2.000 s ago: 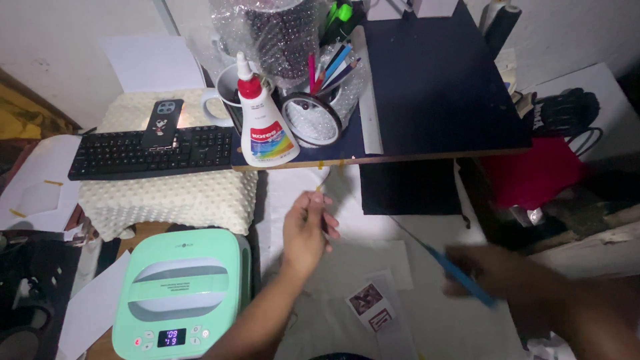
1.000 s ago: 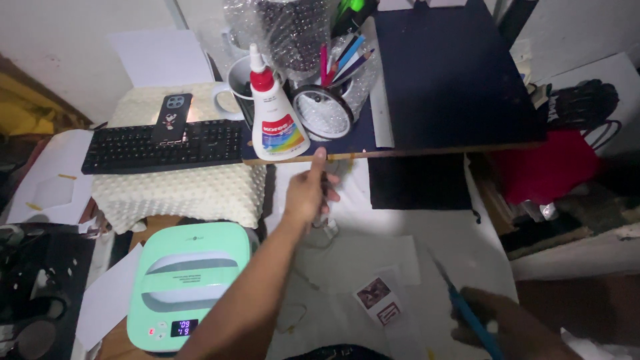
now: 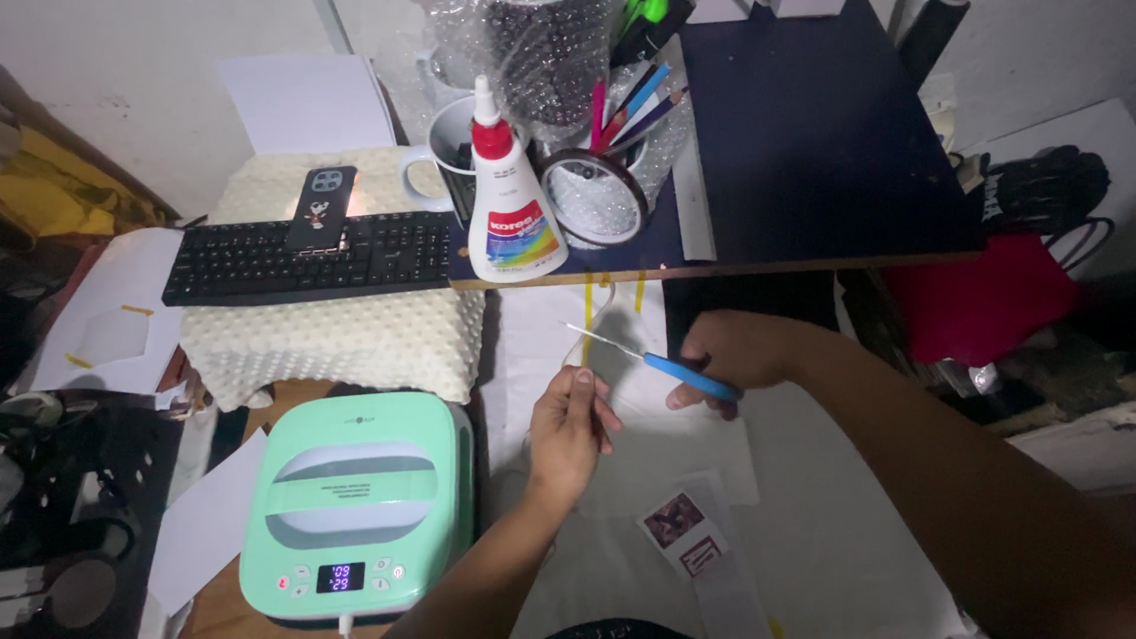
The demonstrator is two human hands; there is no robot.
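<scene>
My left hand [image 3: 572,426] pinches the end of a yellow tape strip [image 3: 588,306] or a thin pale cord [image 3: 606,311]; which one is unclear. Both hang below the front edge of the dark blue shelf. My right hand [image 3: 732,359] holds blue-handled scissors [image 3: 688,374], their blades pointing left across the cord and tape, just above my left fingertips. A second yellow strip hangs to the right, from the shelf edge. A printed sheet [image 3: 683,534] with a reddish picture lies on the white cloth below my hands.
A mint-green heat press [image 3: 359,497] with a lit display stands at left. Behind it, a black keyboard [image 3: 390,257] and a phone [image 3: 321,210] rest on a cream cushion [image 3: 337,342]. A glue bottle [image 3: 517,213], a tape roll [image 3: 593,197] and mugs stand on the dark blue shelf [image 3: 816,133].
My right hand has brought the scissors up and left from the lower right to beside my left hand. My left hand has moved down from the shelf edge.
</scene>
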